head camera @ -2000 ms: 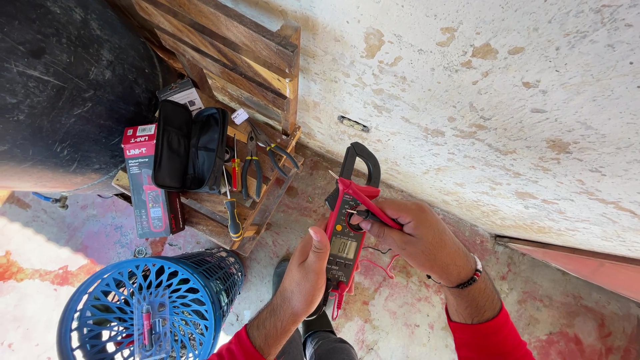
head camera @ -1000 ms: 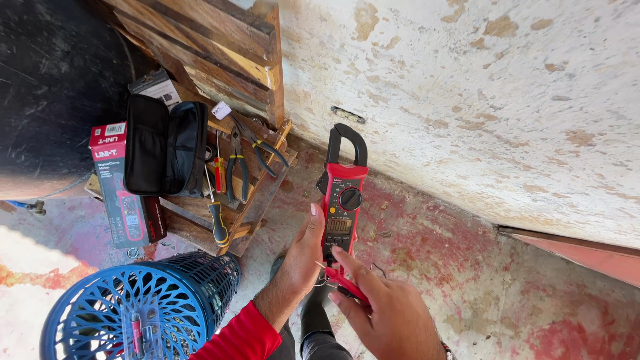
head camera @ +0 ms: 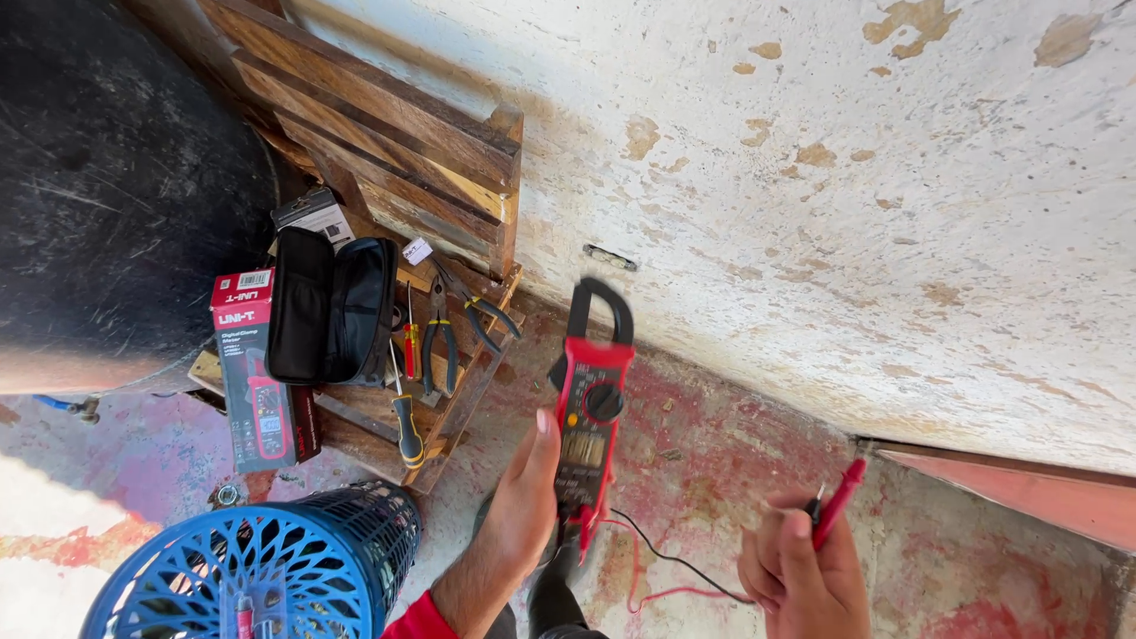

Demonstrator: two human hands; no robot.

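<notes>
My left hand (head camera: 528, 497) grips a red and black digital clamp meter (head camera: 590, 426) by its lower side, its closed black jaw pointing up toward the wall. One red and one black lead (head camera: 666, 557) run from the meter's lower end to my right hand (head camera: 803, 568). That hand holds a red test probe (head camera: 839, 506) between thumb and fingers, with the black test probe (head camera: 813, 508) beside it. A metal tip shows above the black one. The meter's display is lit by glare and its reading cannot be made out.
On a slatted wooden pallet bench (head camera: 426, 466) at left lie an open black case (head camera: 333, 311), pliers (head camera: 439, 342), screwdrivers (head camera: 408, 430) and the meter's box (head camera: 262, 399). A blue plastic basket (head camera: 355, 532) stands below, a large black container (head camera: 115, 177) behind. A peeling white wall (head camera: 799, 222) rises at right.
My right hand has moved away from the meter to the right, with the probes in it. The leads now stretch between my hands. My left hand still holds the meter.
</notes>
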